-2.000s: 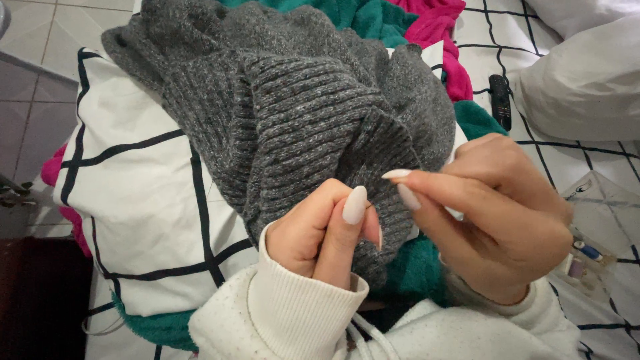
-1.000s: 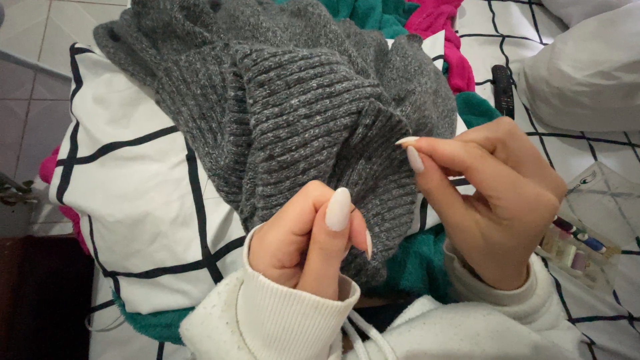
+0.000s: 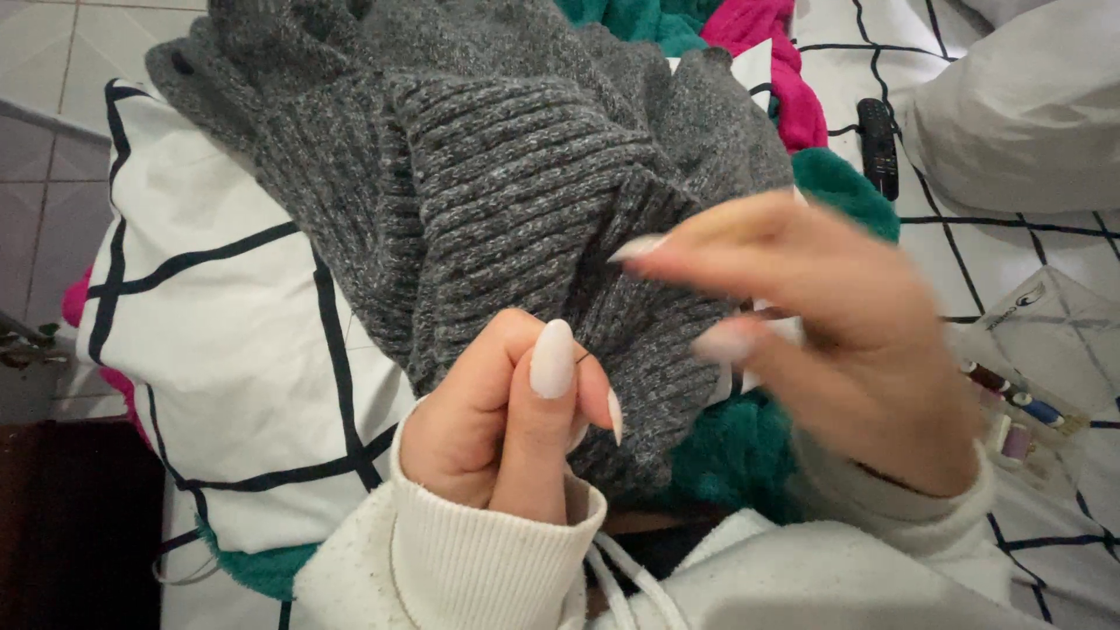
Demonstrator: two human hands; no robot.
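Observation:
My left hand (image 3: 525,402) is closed in front of the grey knitted garment (image 3: 516,175), thumb pressed against the index finger. A short piece of dark thread (image 3: 584,357) sticks out from between those fingertips; whatever else they pinch is hidden. To the right, my right hand (image 3: 814,324) is blurred by motion, its thumb and index finger apart, and nothing can be made out between them. Behind both hands, the garment's ribbed part lies in folds over a white pillow with black lines (image 3: 236,350).
A black remote control (image 3: 878,149) lies on the checked bedding at the upper right. Thread spools (image 3: 1015,442) sit with a clear plastic pouch (image 3: 1050,324) at the right. Teal fabric (image 3: 735,446) and pink fabric (image 3: 770,52) show around the garment.
The thumb and index finger of my right hand were together in both earlier frames and are now apart. My left hand keeps its pinch in nearly the same place.

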